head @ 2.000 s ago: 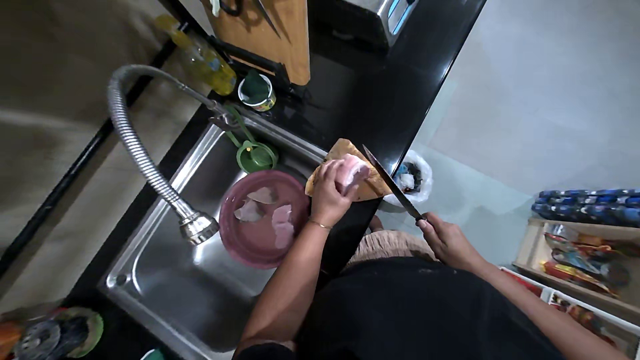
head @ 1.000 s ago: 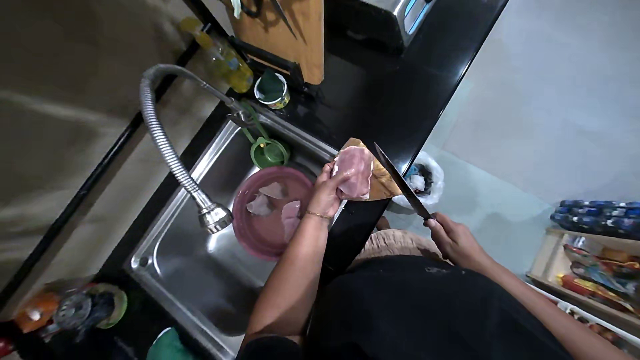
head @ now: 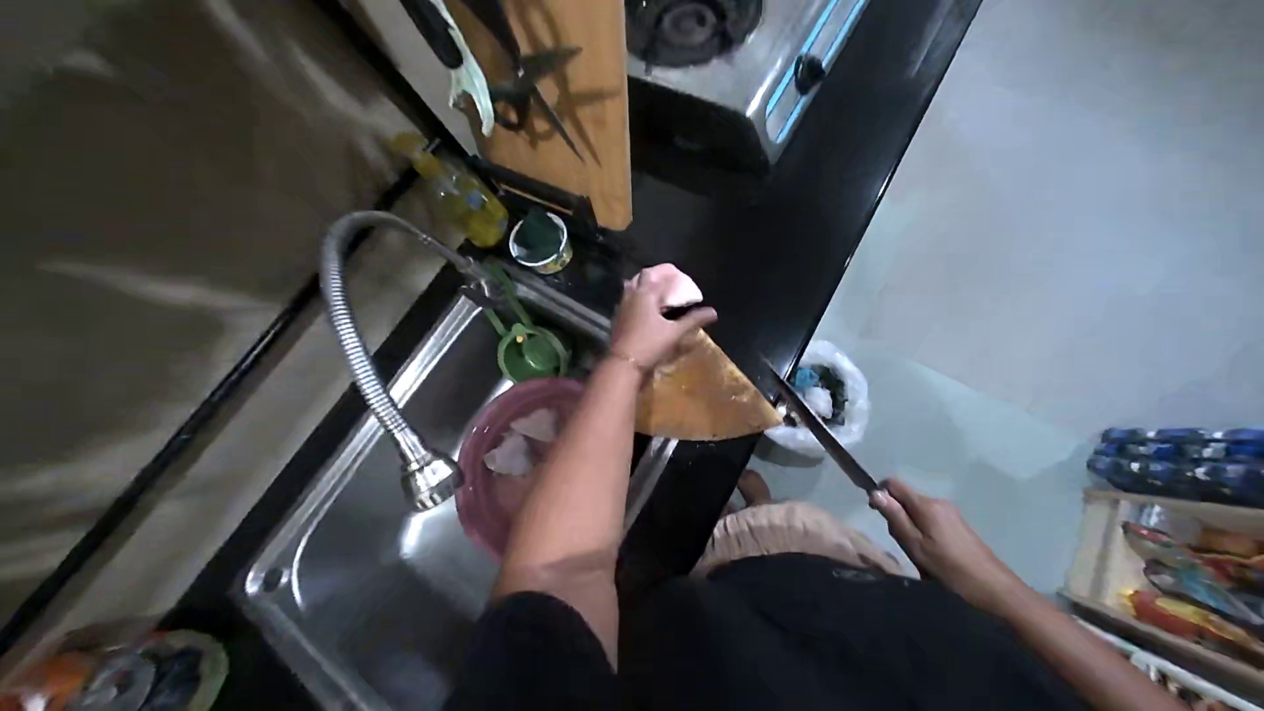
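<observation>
My left hand (head: 657,321) grips a piece of raw meat (head: 670,284) at the upper end of a wooden cutting board (head: 711,395), which lies across the sink's edge and the black counter. In my right hand (head: 913,523) is the handle of a long dark-bladed knife (head: 829,439); its blade points up and left, past the board's right corner, apart from the meat. Several pale meat pieces (head: 512,454) lie in a pink plastic basin (head: 474,494) in the sink, partly hidden by my left forearm.
A flexible metal faucet (head: 346,316) arches over the steel sink (head: 365,592). Near the basin are a green strainer (head: 531,351) and a white tub (head: 541,243). A gas stove (head: 731,79) stands at the top; a lined waste bin (head: 849,395) is beside the counter.
My left hand has moved the meat from the middle of the board to its upper end, baring the board's wide part. The knife remains in my right hand.
</observation>
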